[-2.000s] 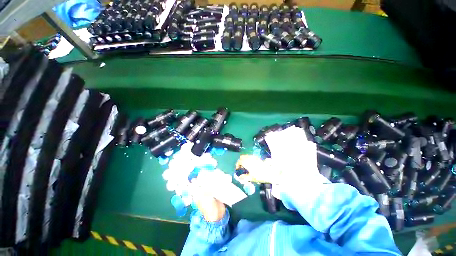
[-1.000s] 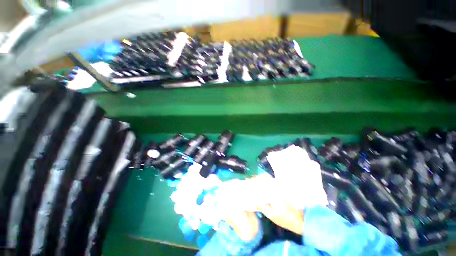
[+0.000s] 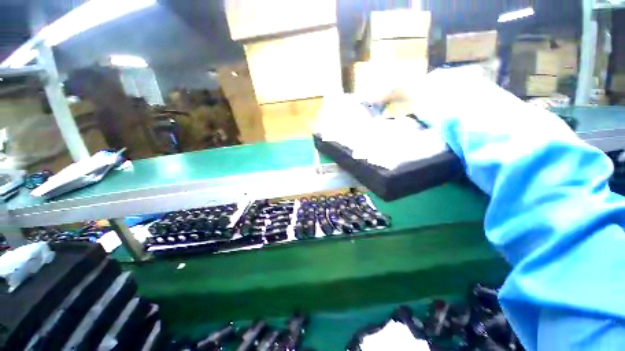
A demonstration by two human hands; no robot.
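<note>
My right hand (image 3: pixel 399 103) is washed out by glare at a black tray (image 3: pixel 404 182) on the upper shelf, with my light-blue sleeve reaching in from the right. White pieces (image 3: pixel 384 145) lie in the tray. The hand is over them; whether its fingers hold one is unclear. My left hand is out of the picture. On the bench at the bottom edge, a white sheet (image 3: pixel 392 340) lies among black cylinders (image 3: pixel 438 319), cut off by the frame.
Lined-up black cylinders (image 3: pixel 336 214) lie on white sheets on the green back level. Stacked black trays (image 3: pixel 75 295) stand at lower left, with a crumpled white piece (image 3: pixel 26 264) on top. A shelf edge (image 3: pixel 185 193) crosses above. Cardboard cartons (image 3: pixel 295 75) stand behind.
The view has tilted up to the shelf. My right hand has moved from the bench up to the tray. My left hand has gone out of the picture.
</note>
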